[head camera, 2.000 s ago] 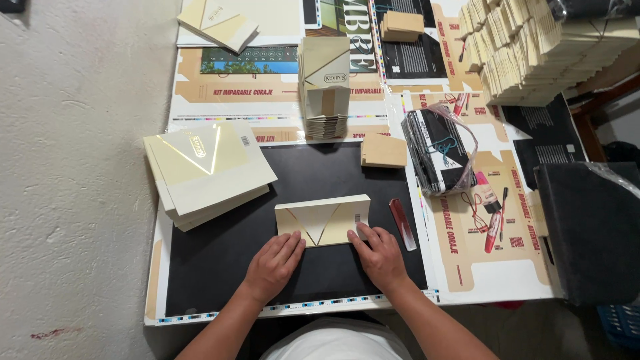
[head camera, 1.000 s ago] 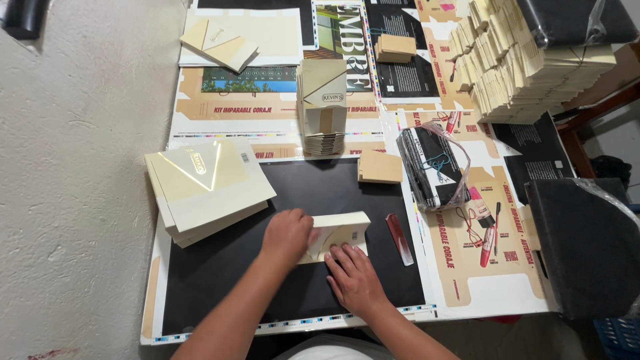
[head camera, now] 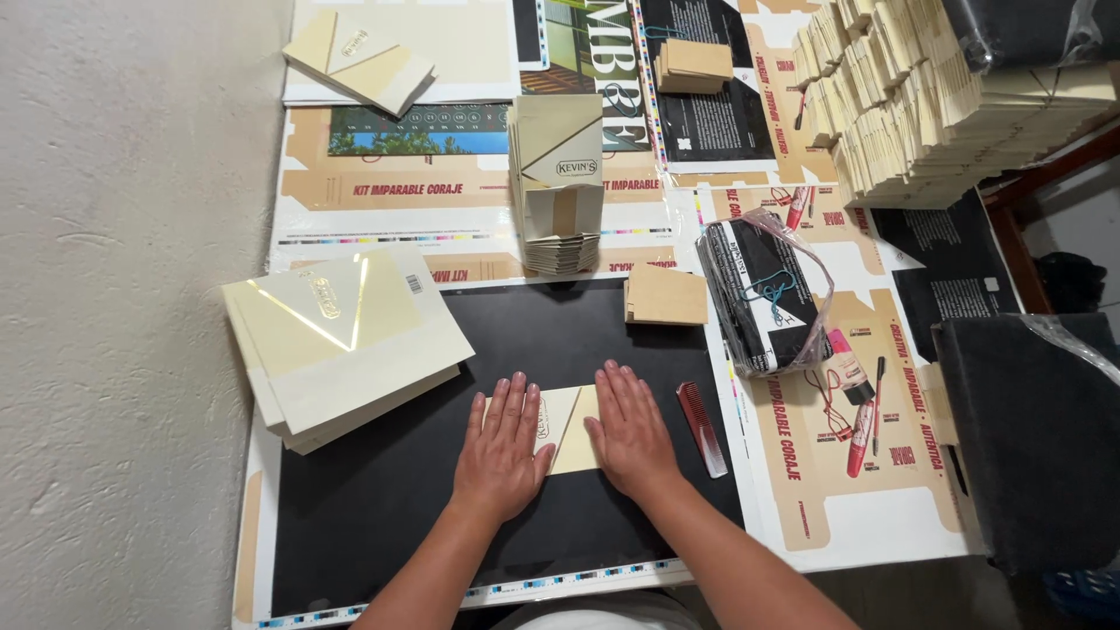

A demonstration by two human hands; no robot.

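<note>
A cream printed paper piece (head camera: 567,430), folded flat, lies on the black sheet (head camera: 376,534). My left hand (head camera: 503,446) presses flat on its left end, and my right hand (head camera: 632,433) rests on its right end, both palms down with nothing gripped. To the right of my right hand lies a red comb (head camera: 702,429). Larger cream printed sheets (head camera: 350,350) are stacked at the left of the black sheet. Beyond my hands stands a pile of folded cream pieces (head camera: 560,188), with small tan cards (head camera: 667,296) at its lower right.
A plastic-wrapped black bundle (head camera: 766,293) lies right of the tan cards. Tall stacks of folded cream paper (head camera: 936,105) fill the back right. More tan cards (head camera: 694,66) and a cream folded piece (head camera: 357,61) lie at the back. A black wrapped block (head camera: 1032,437) stands at the right edge, a wall (head camera: 122,306) at the left.
The cream piece stood partly open with a raised panel; now it lies folded flat. My left hand has moved down from its upper left part, and both hands now lie flat on it.
</note>
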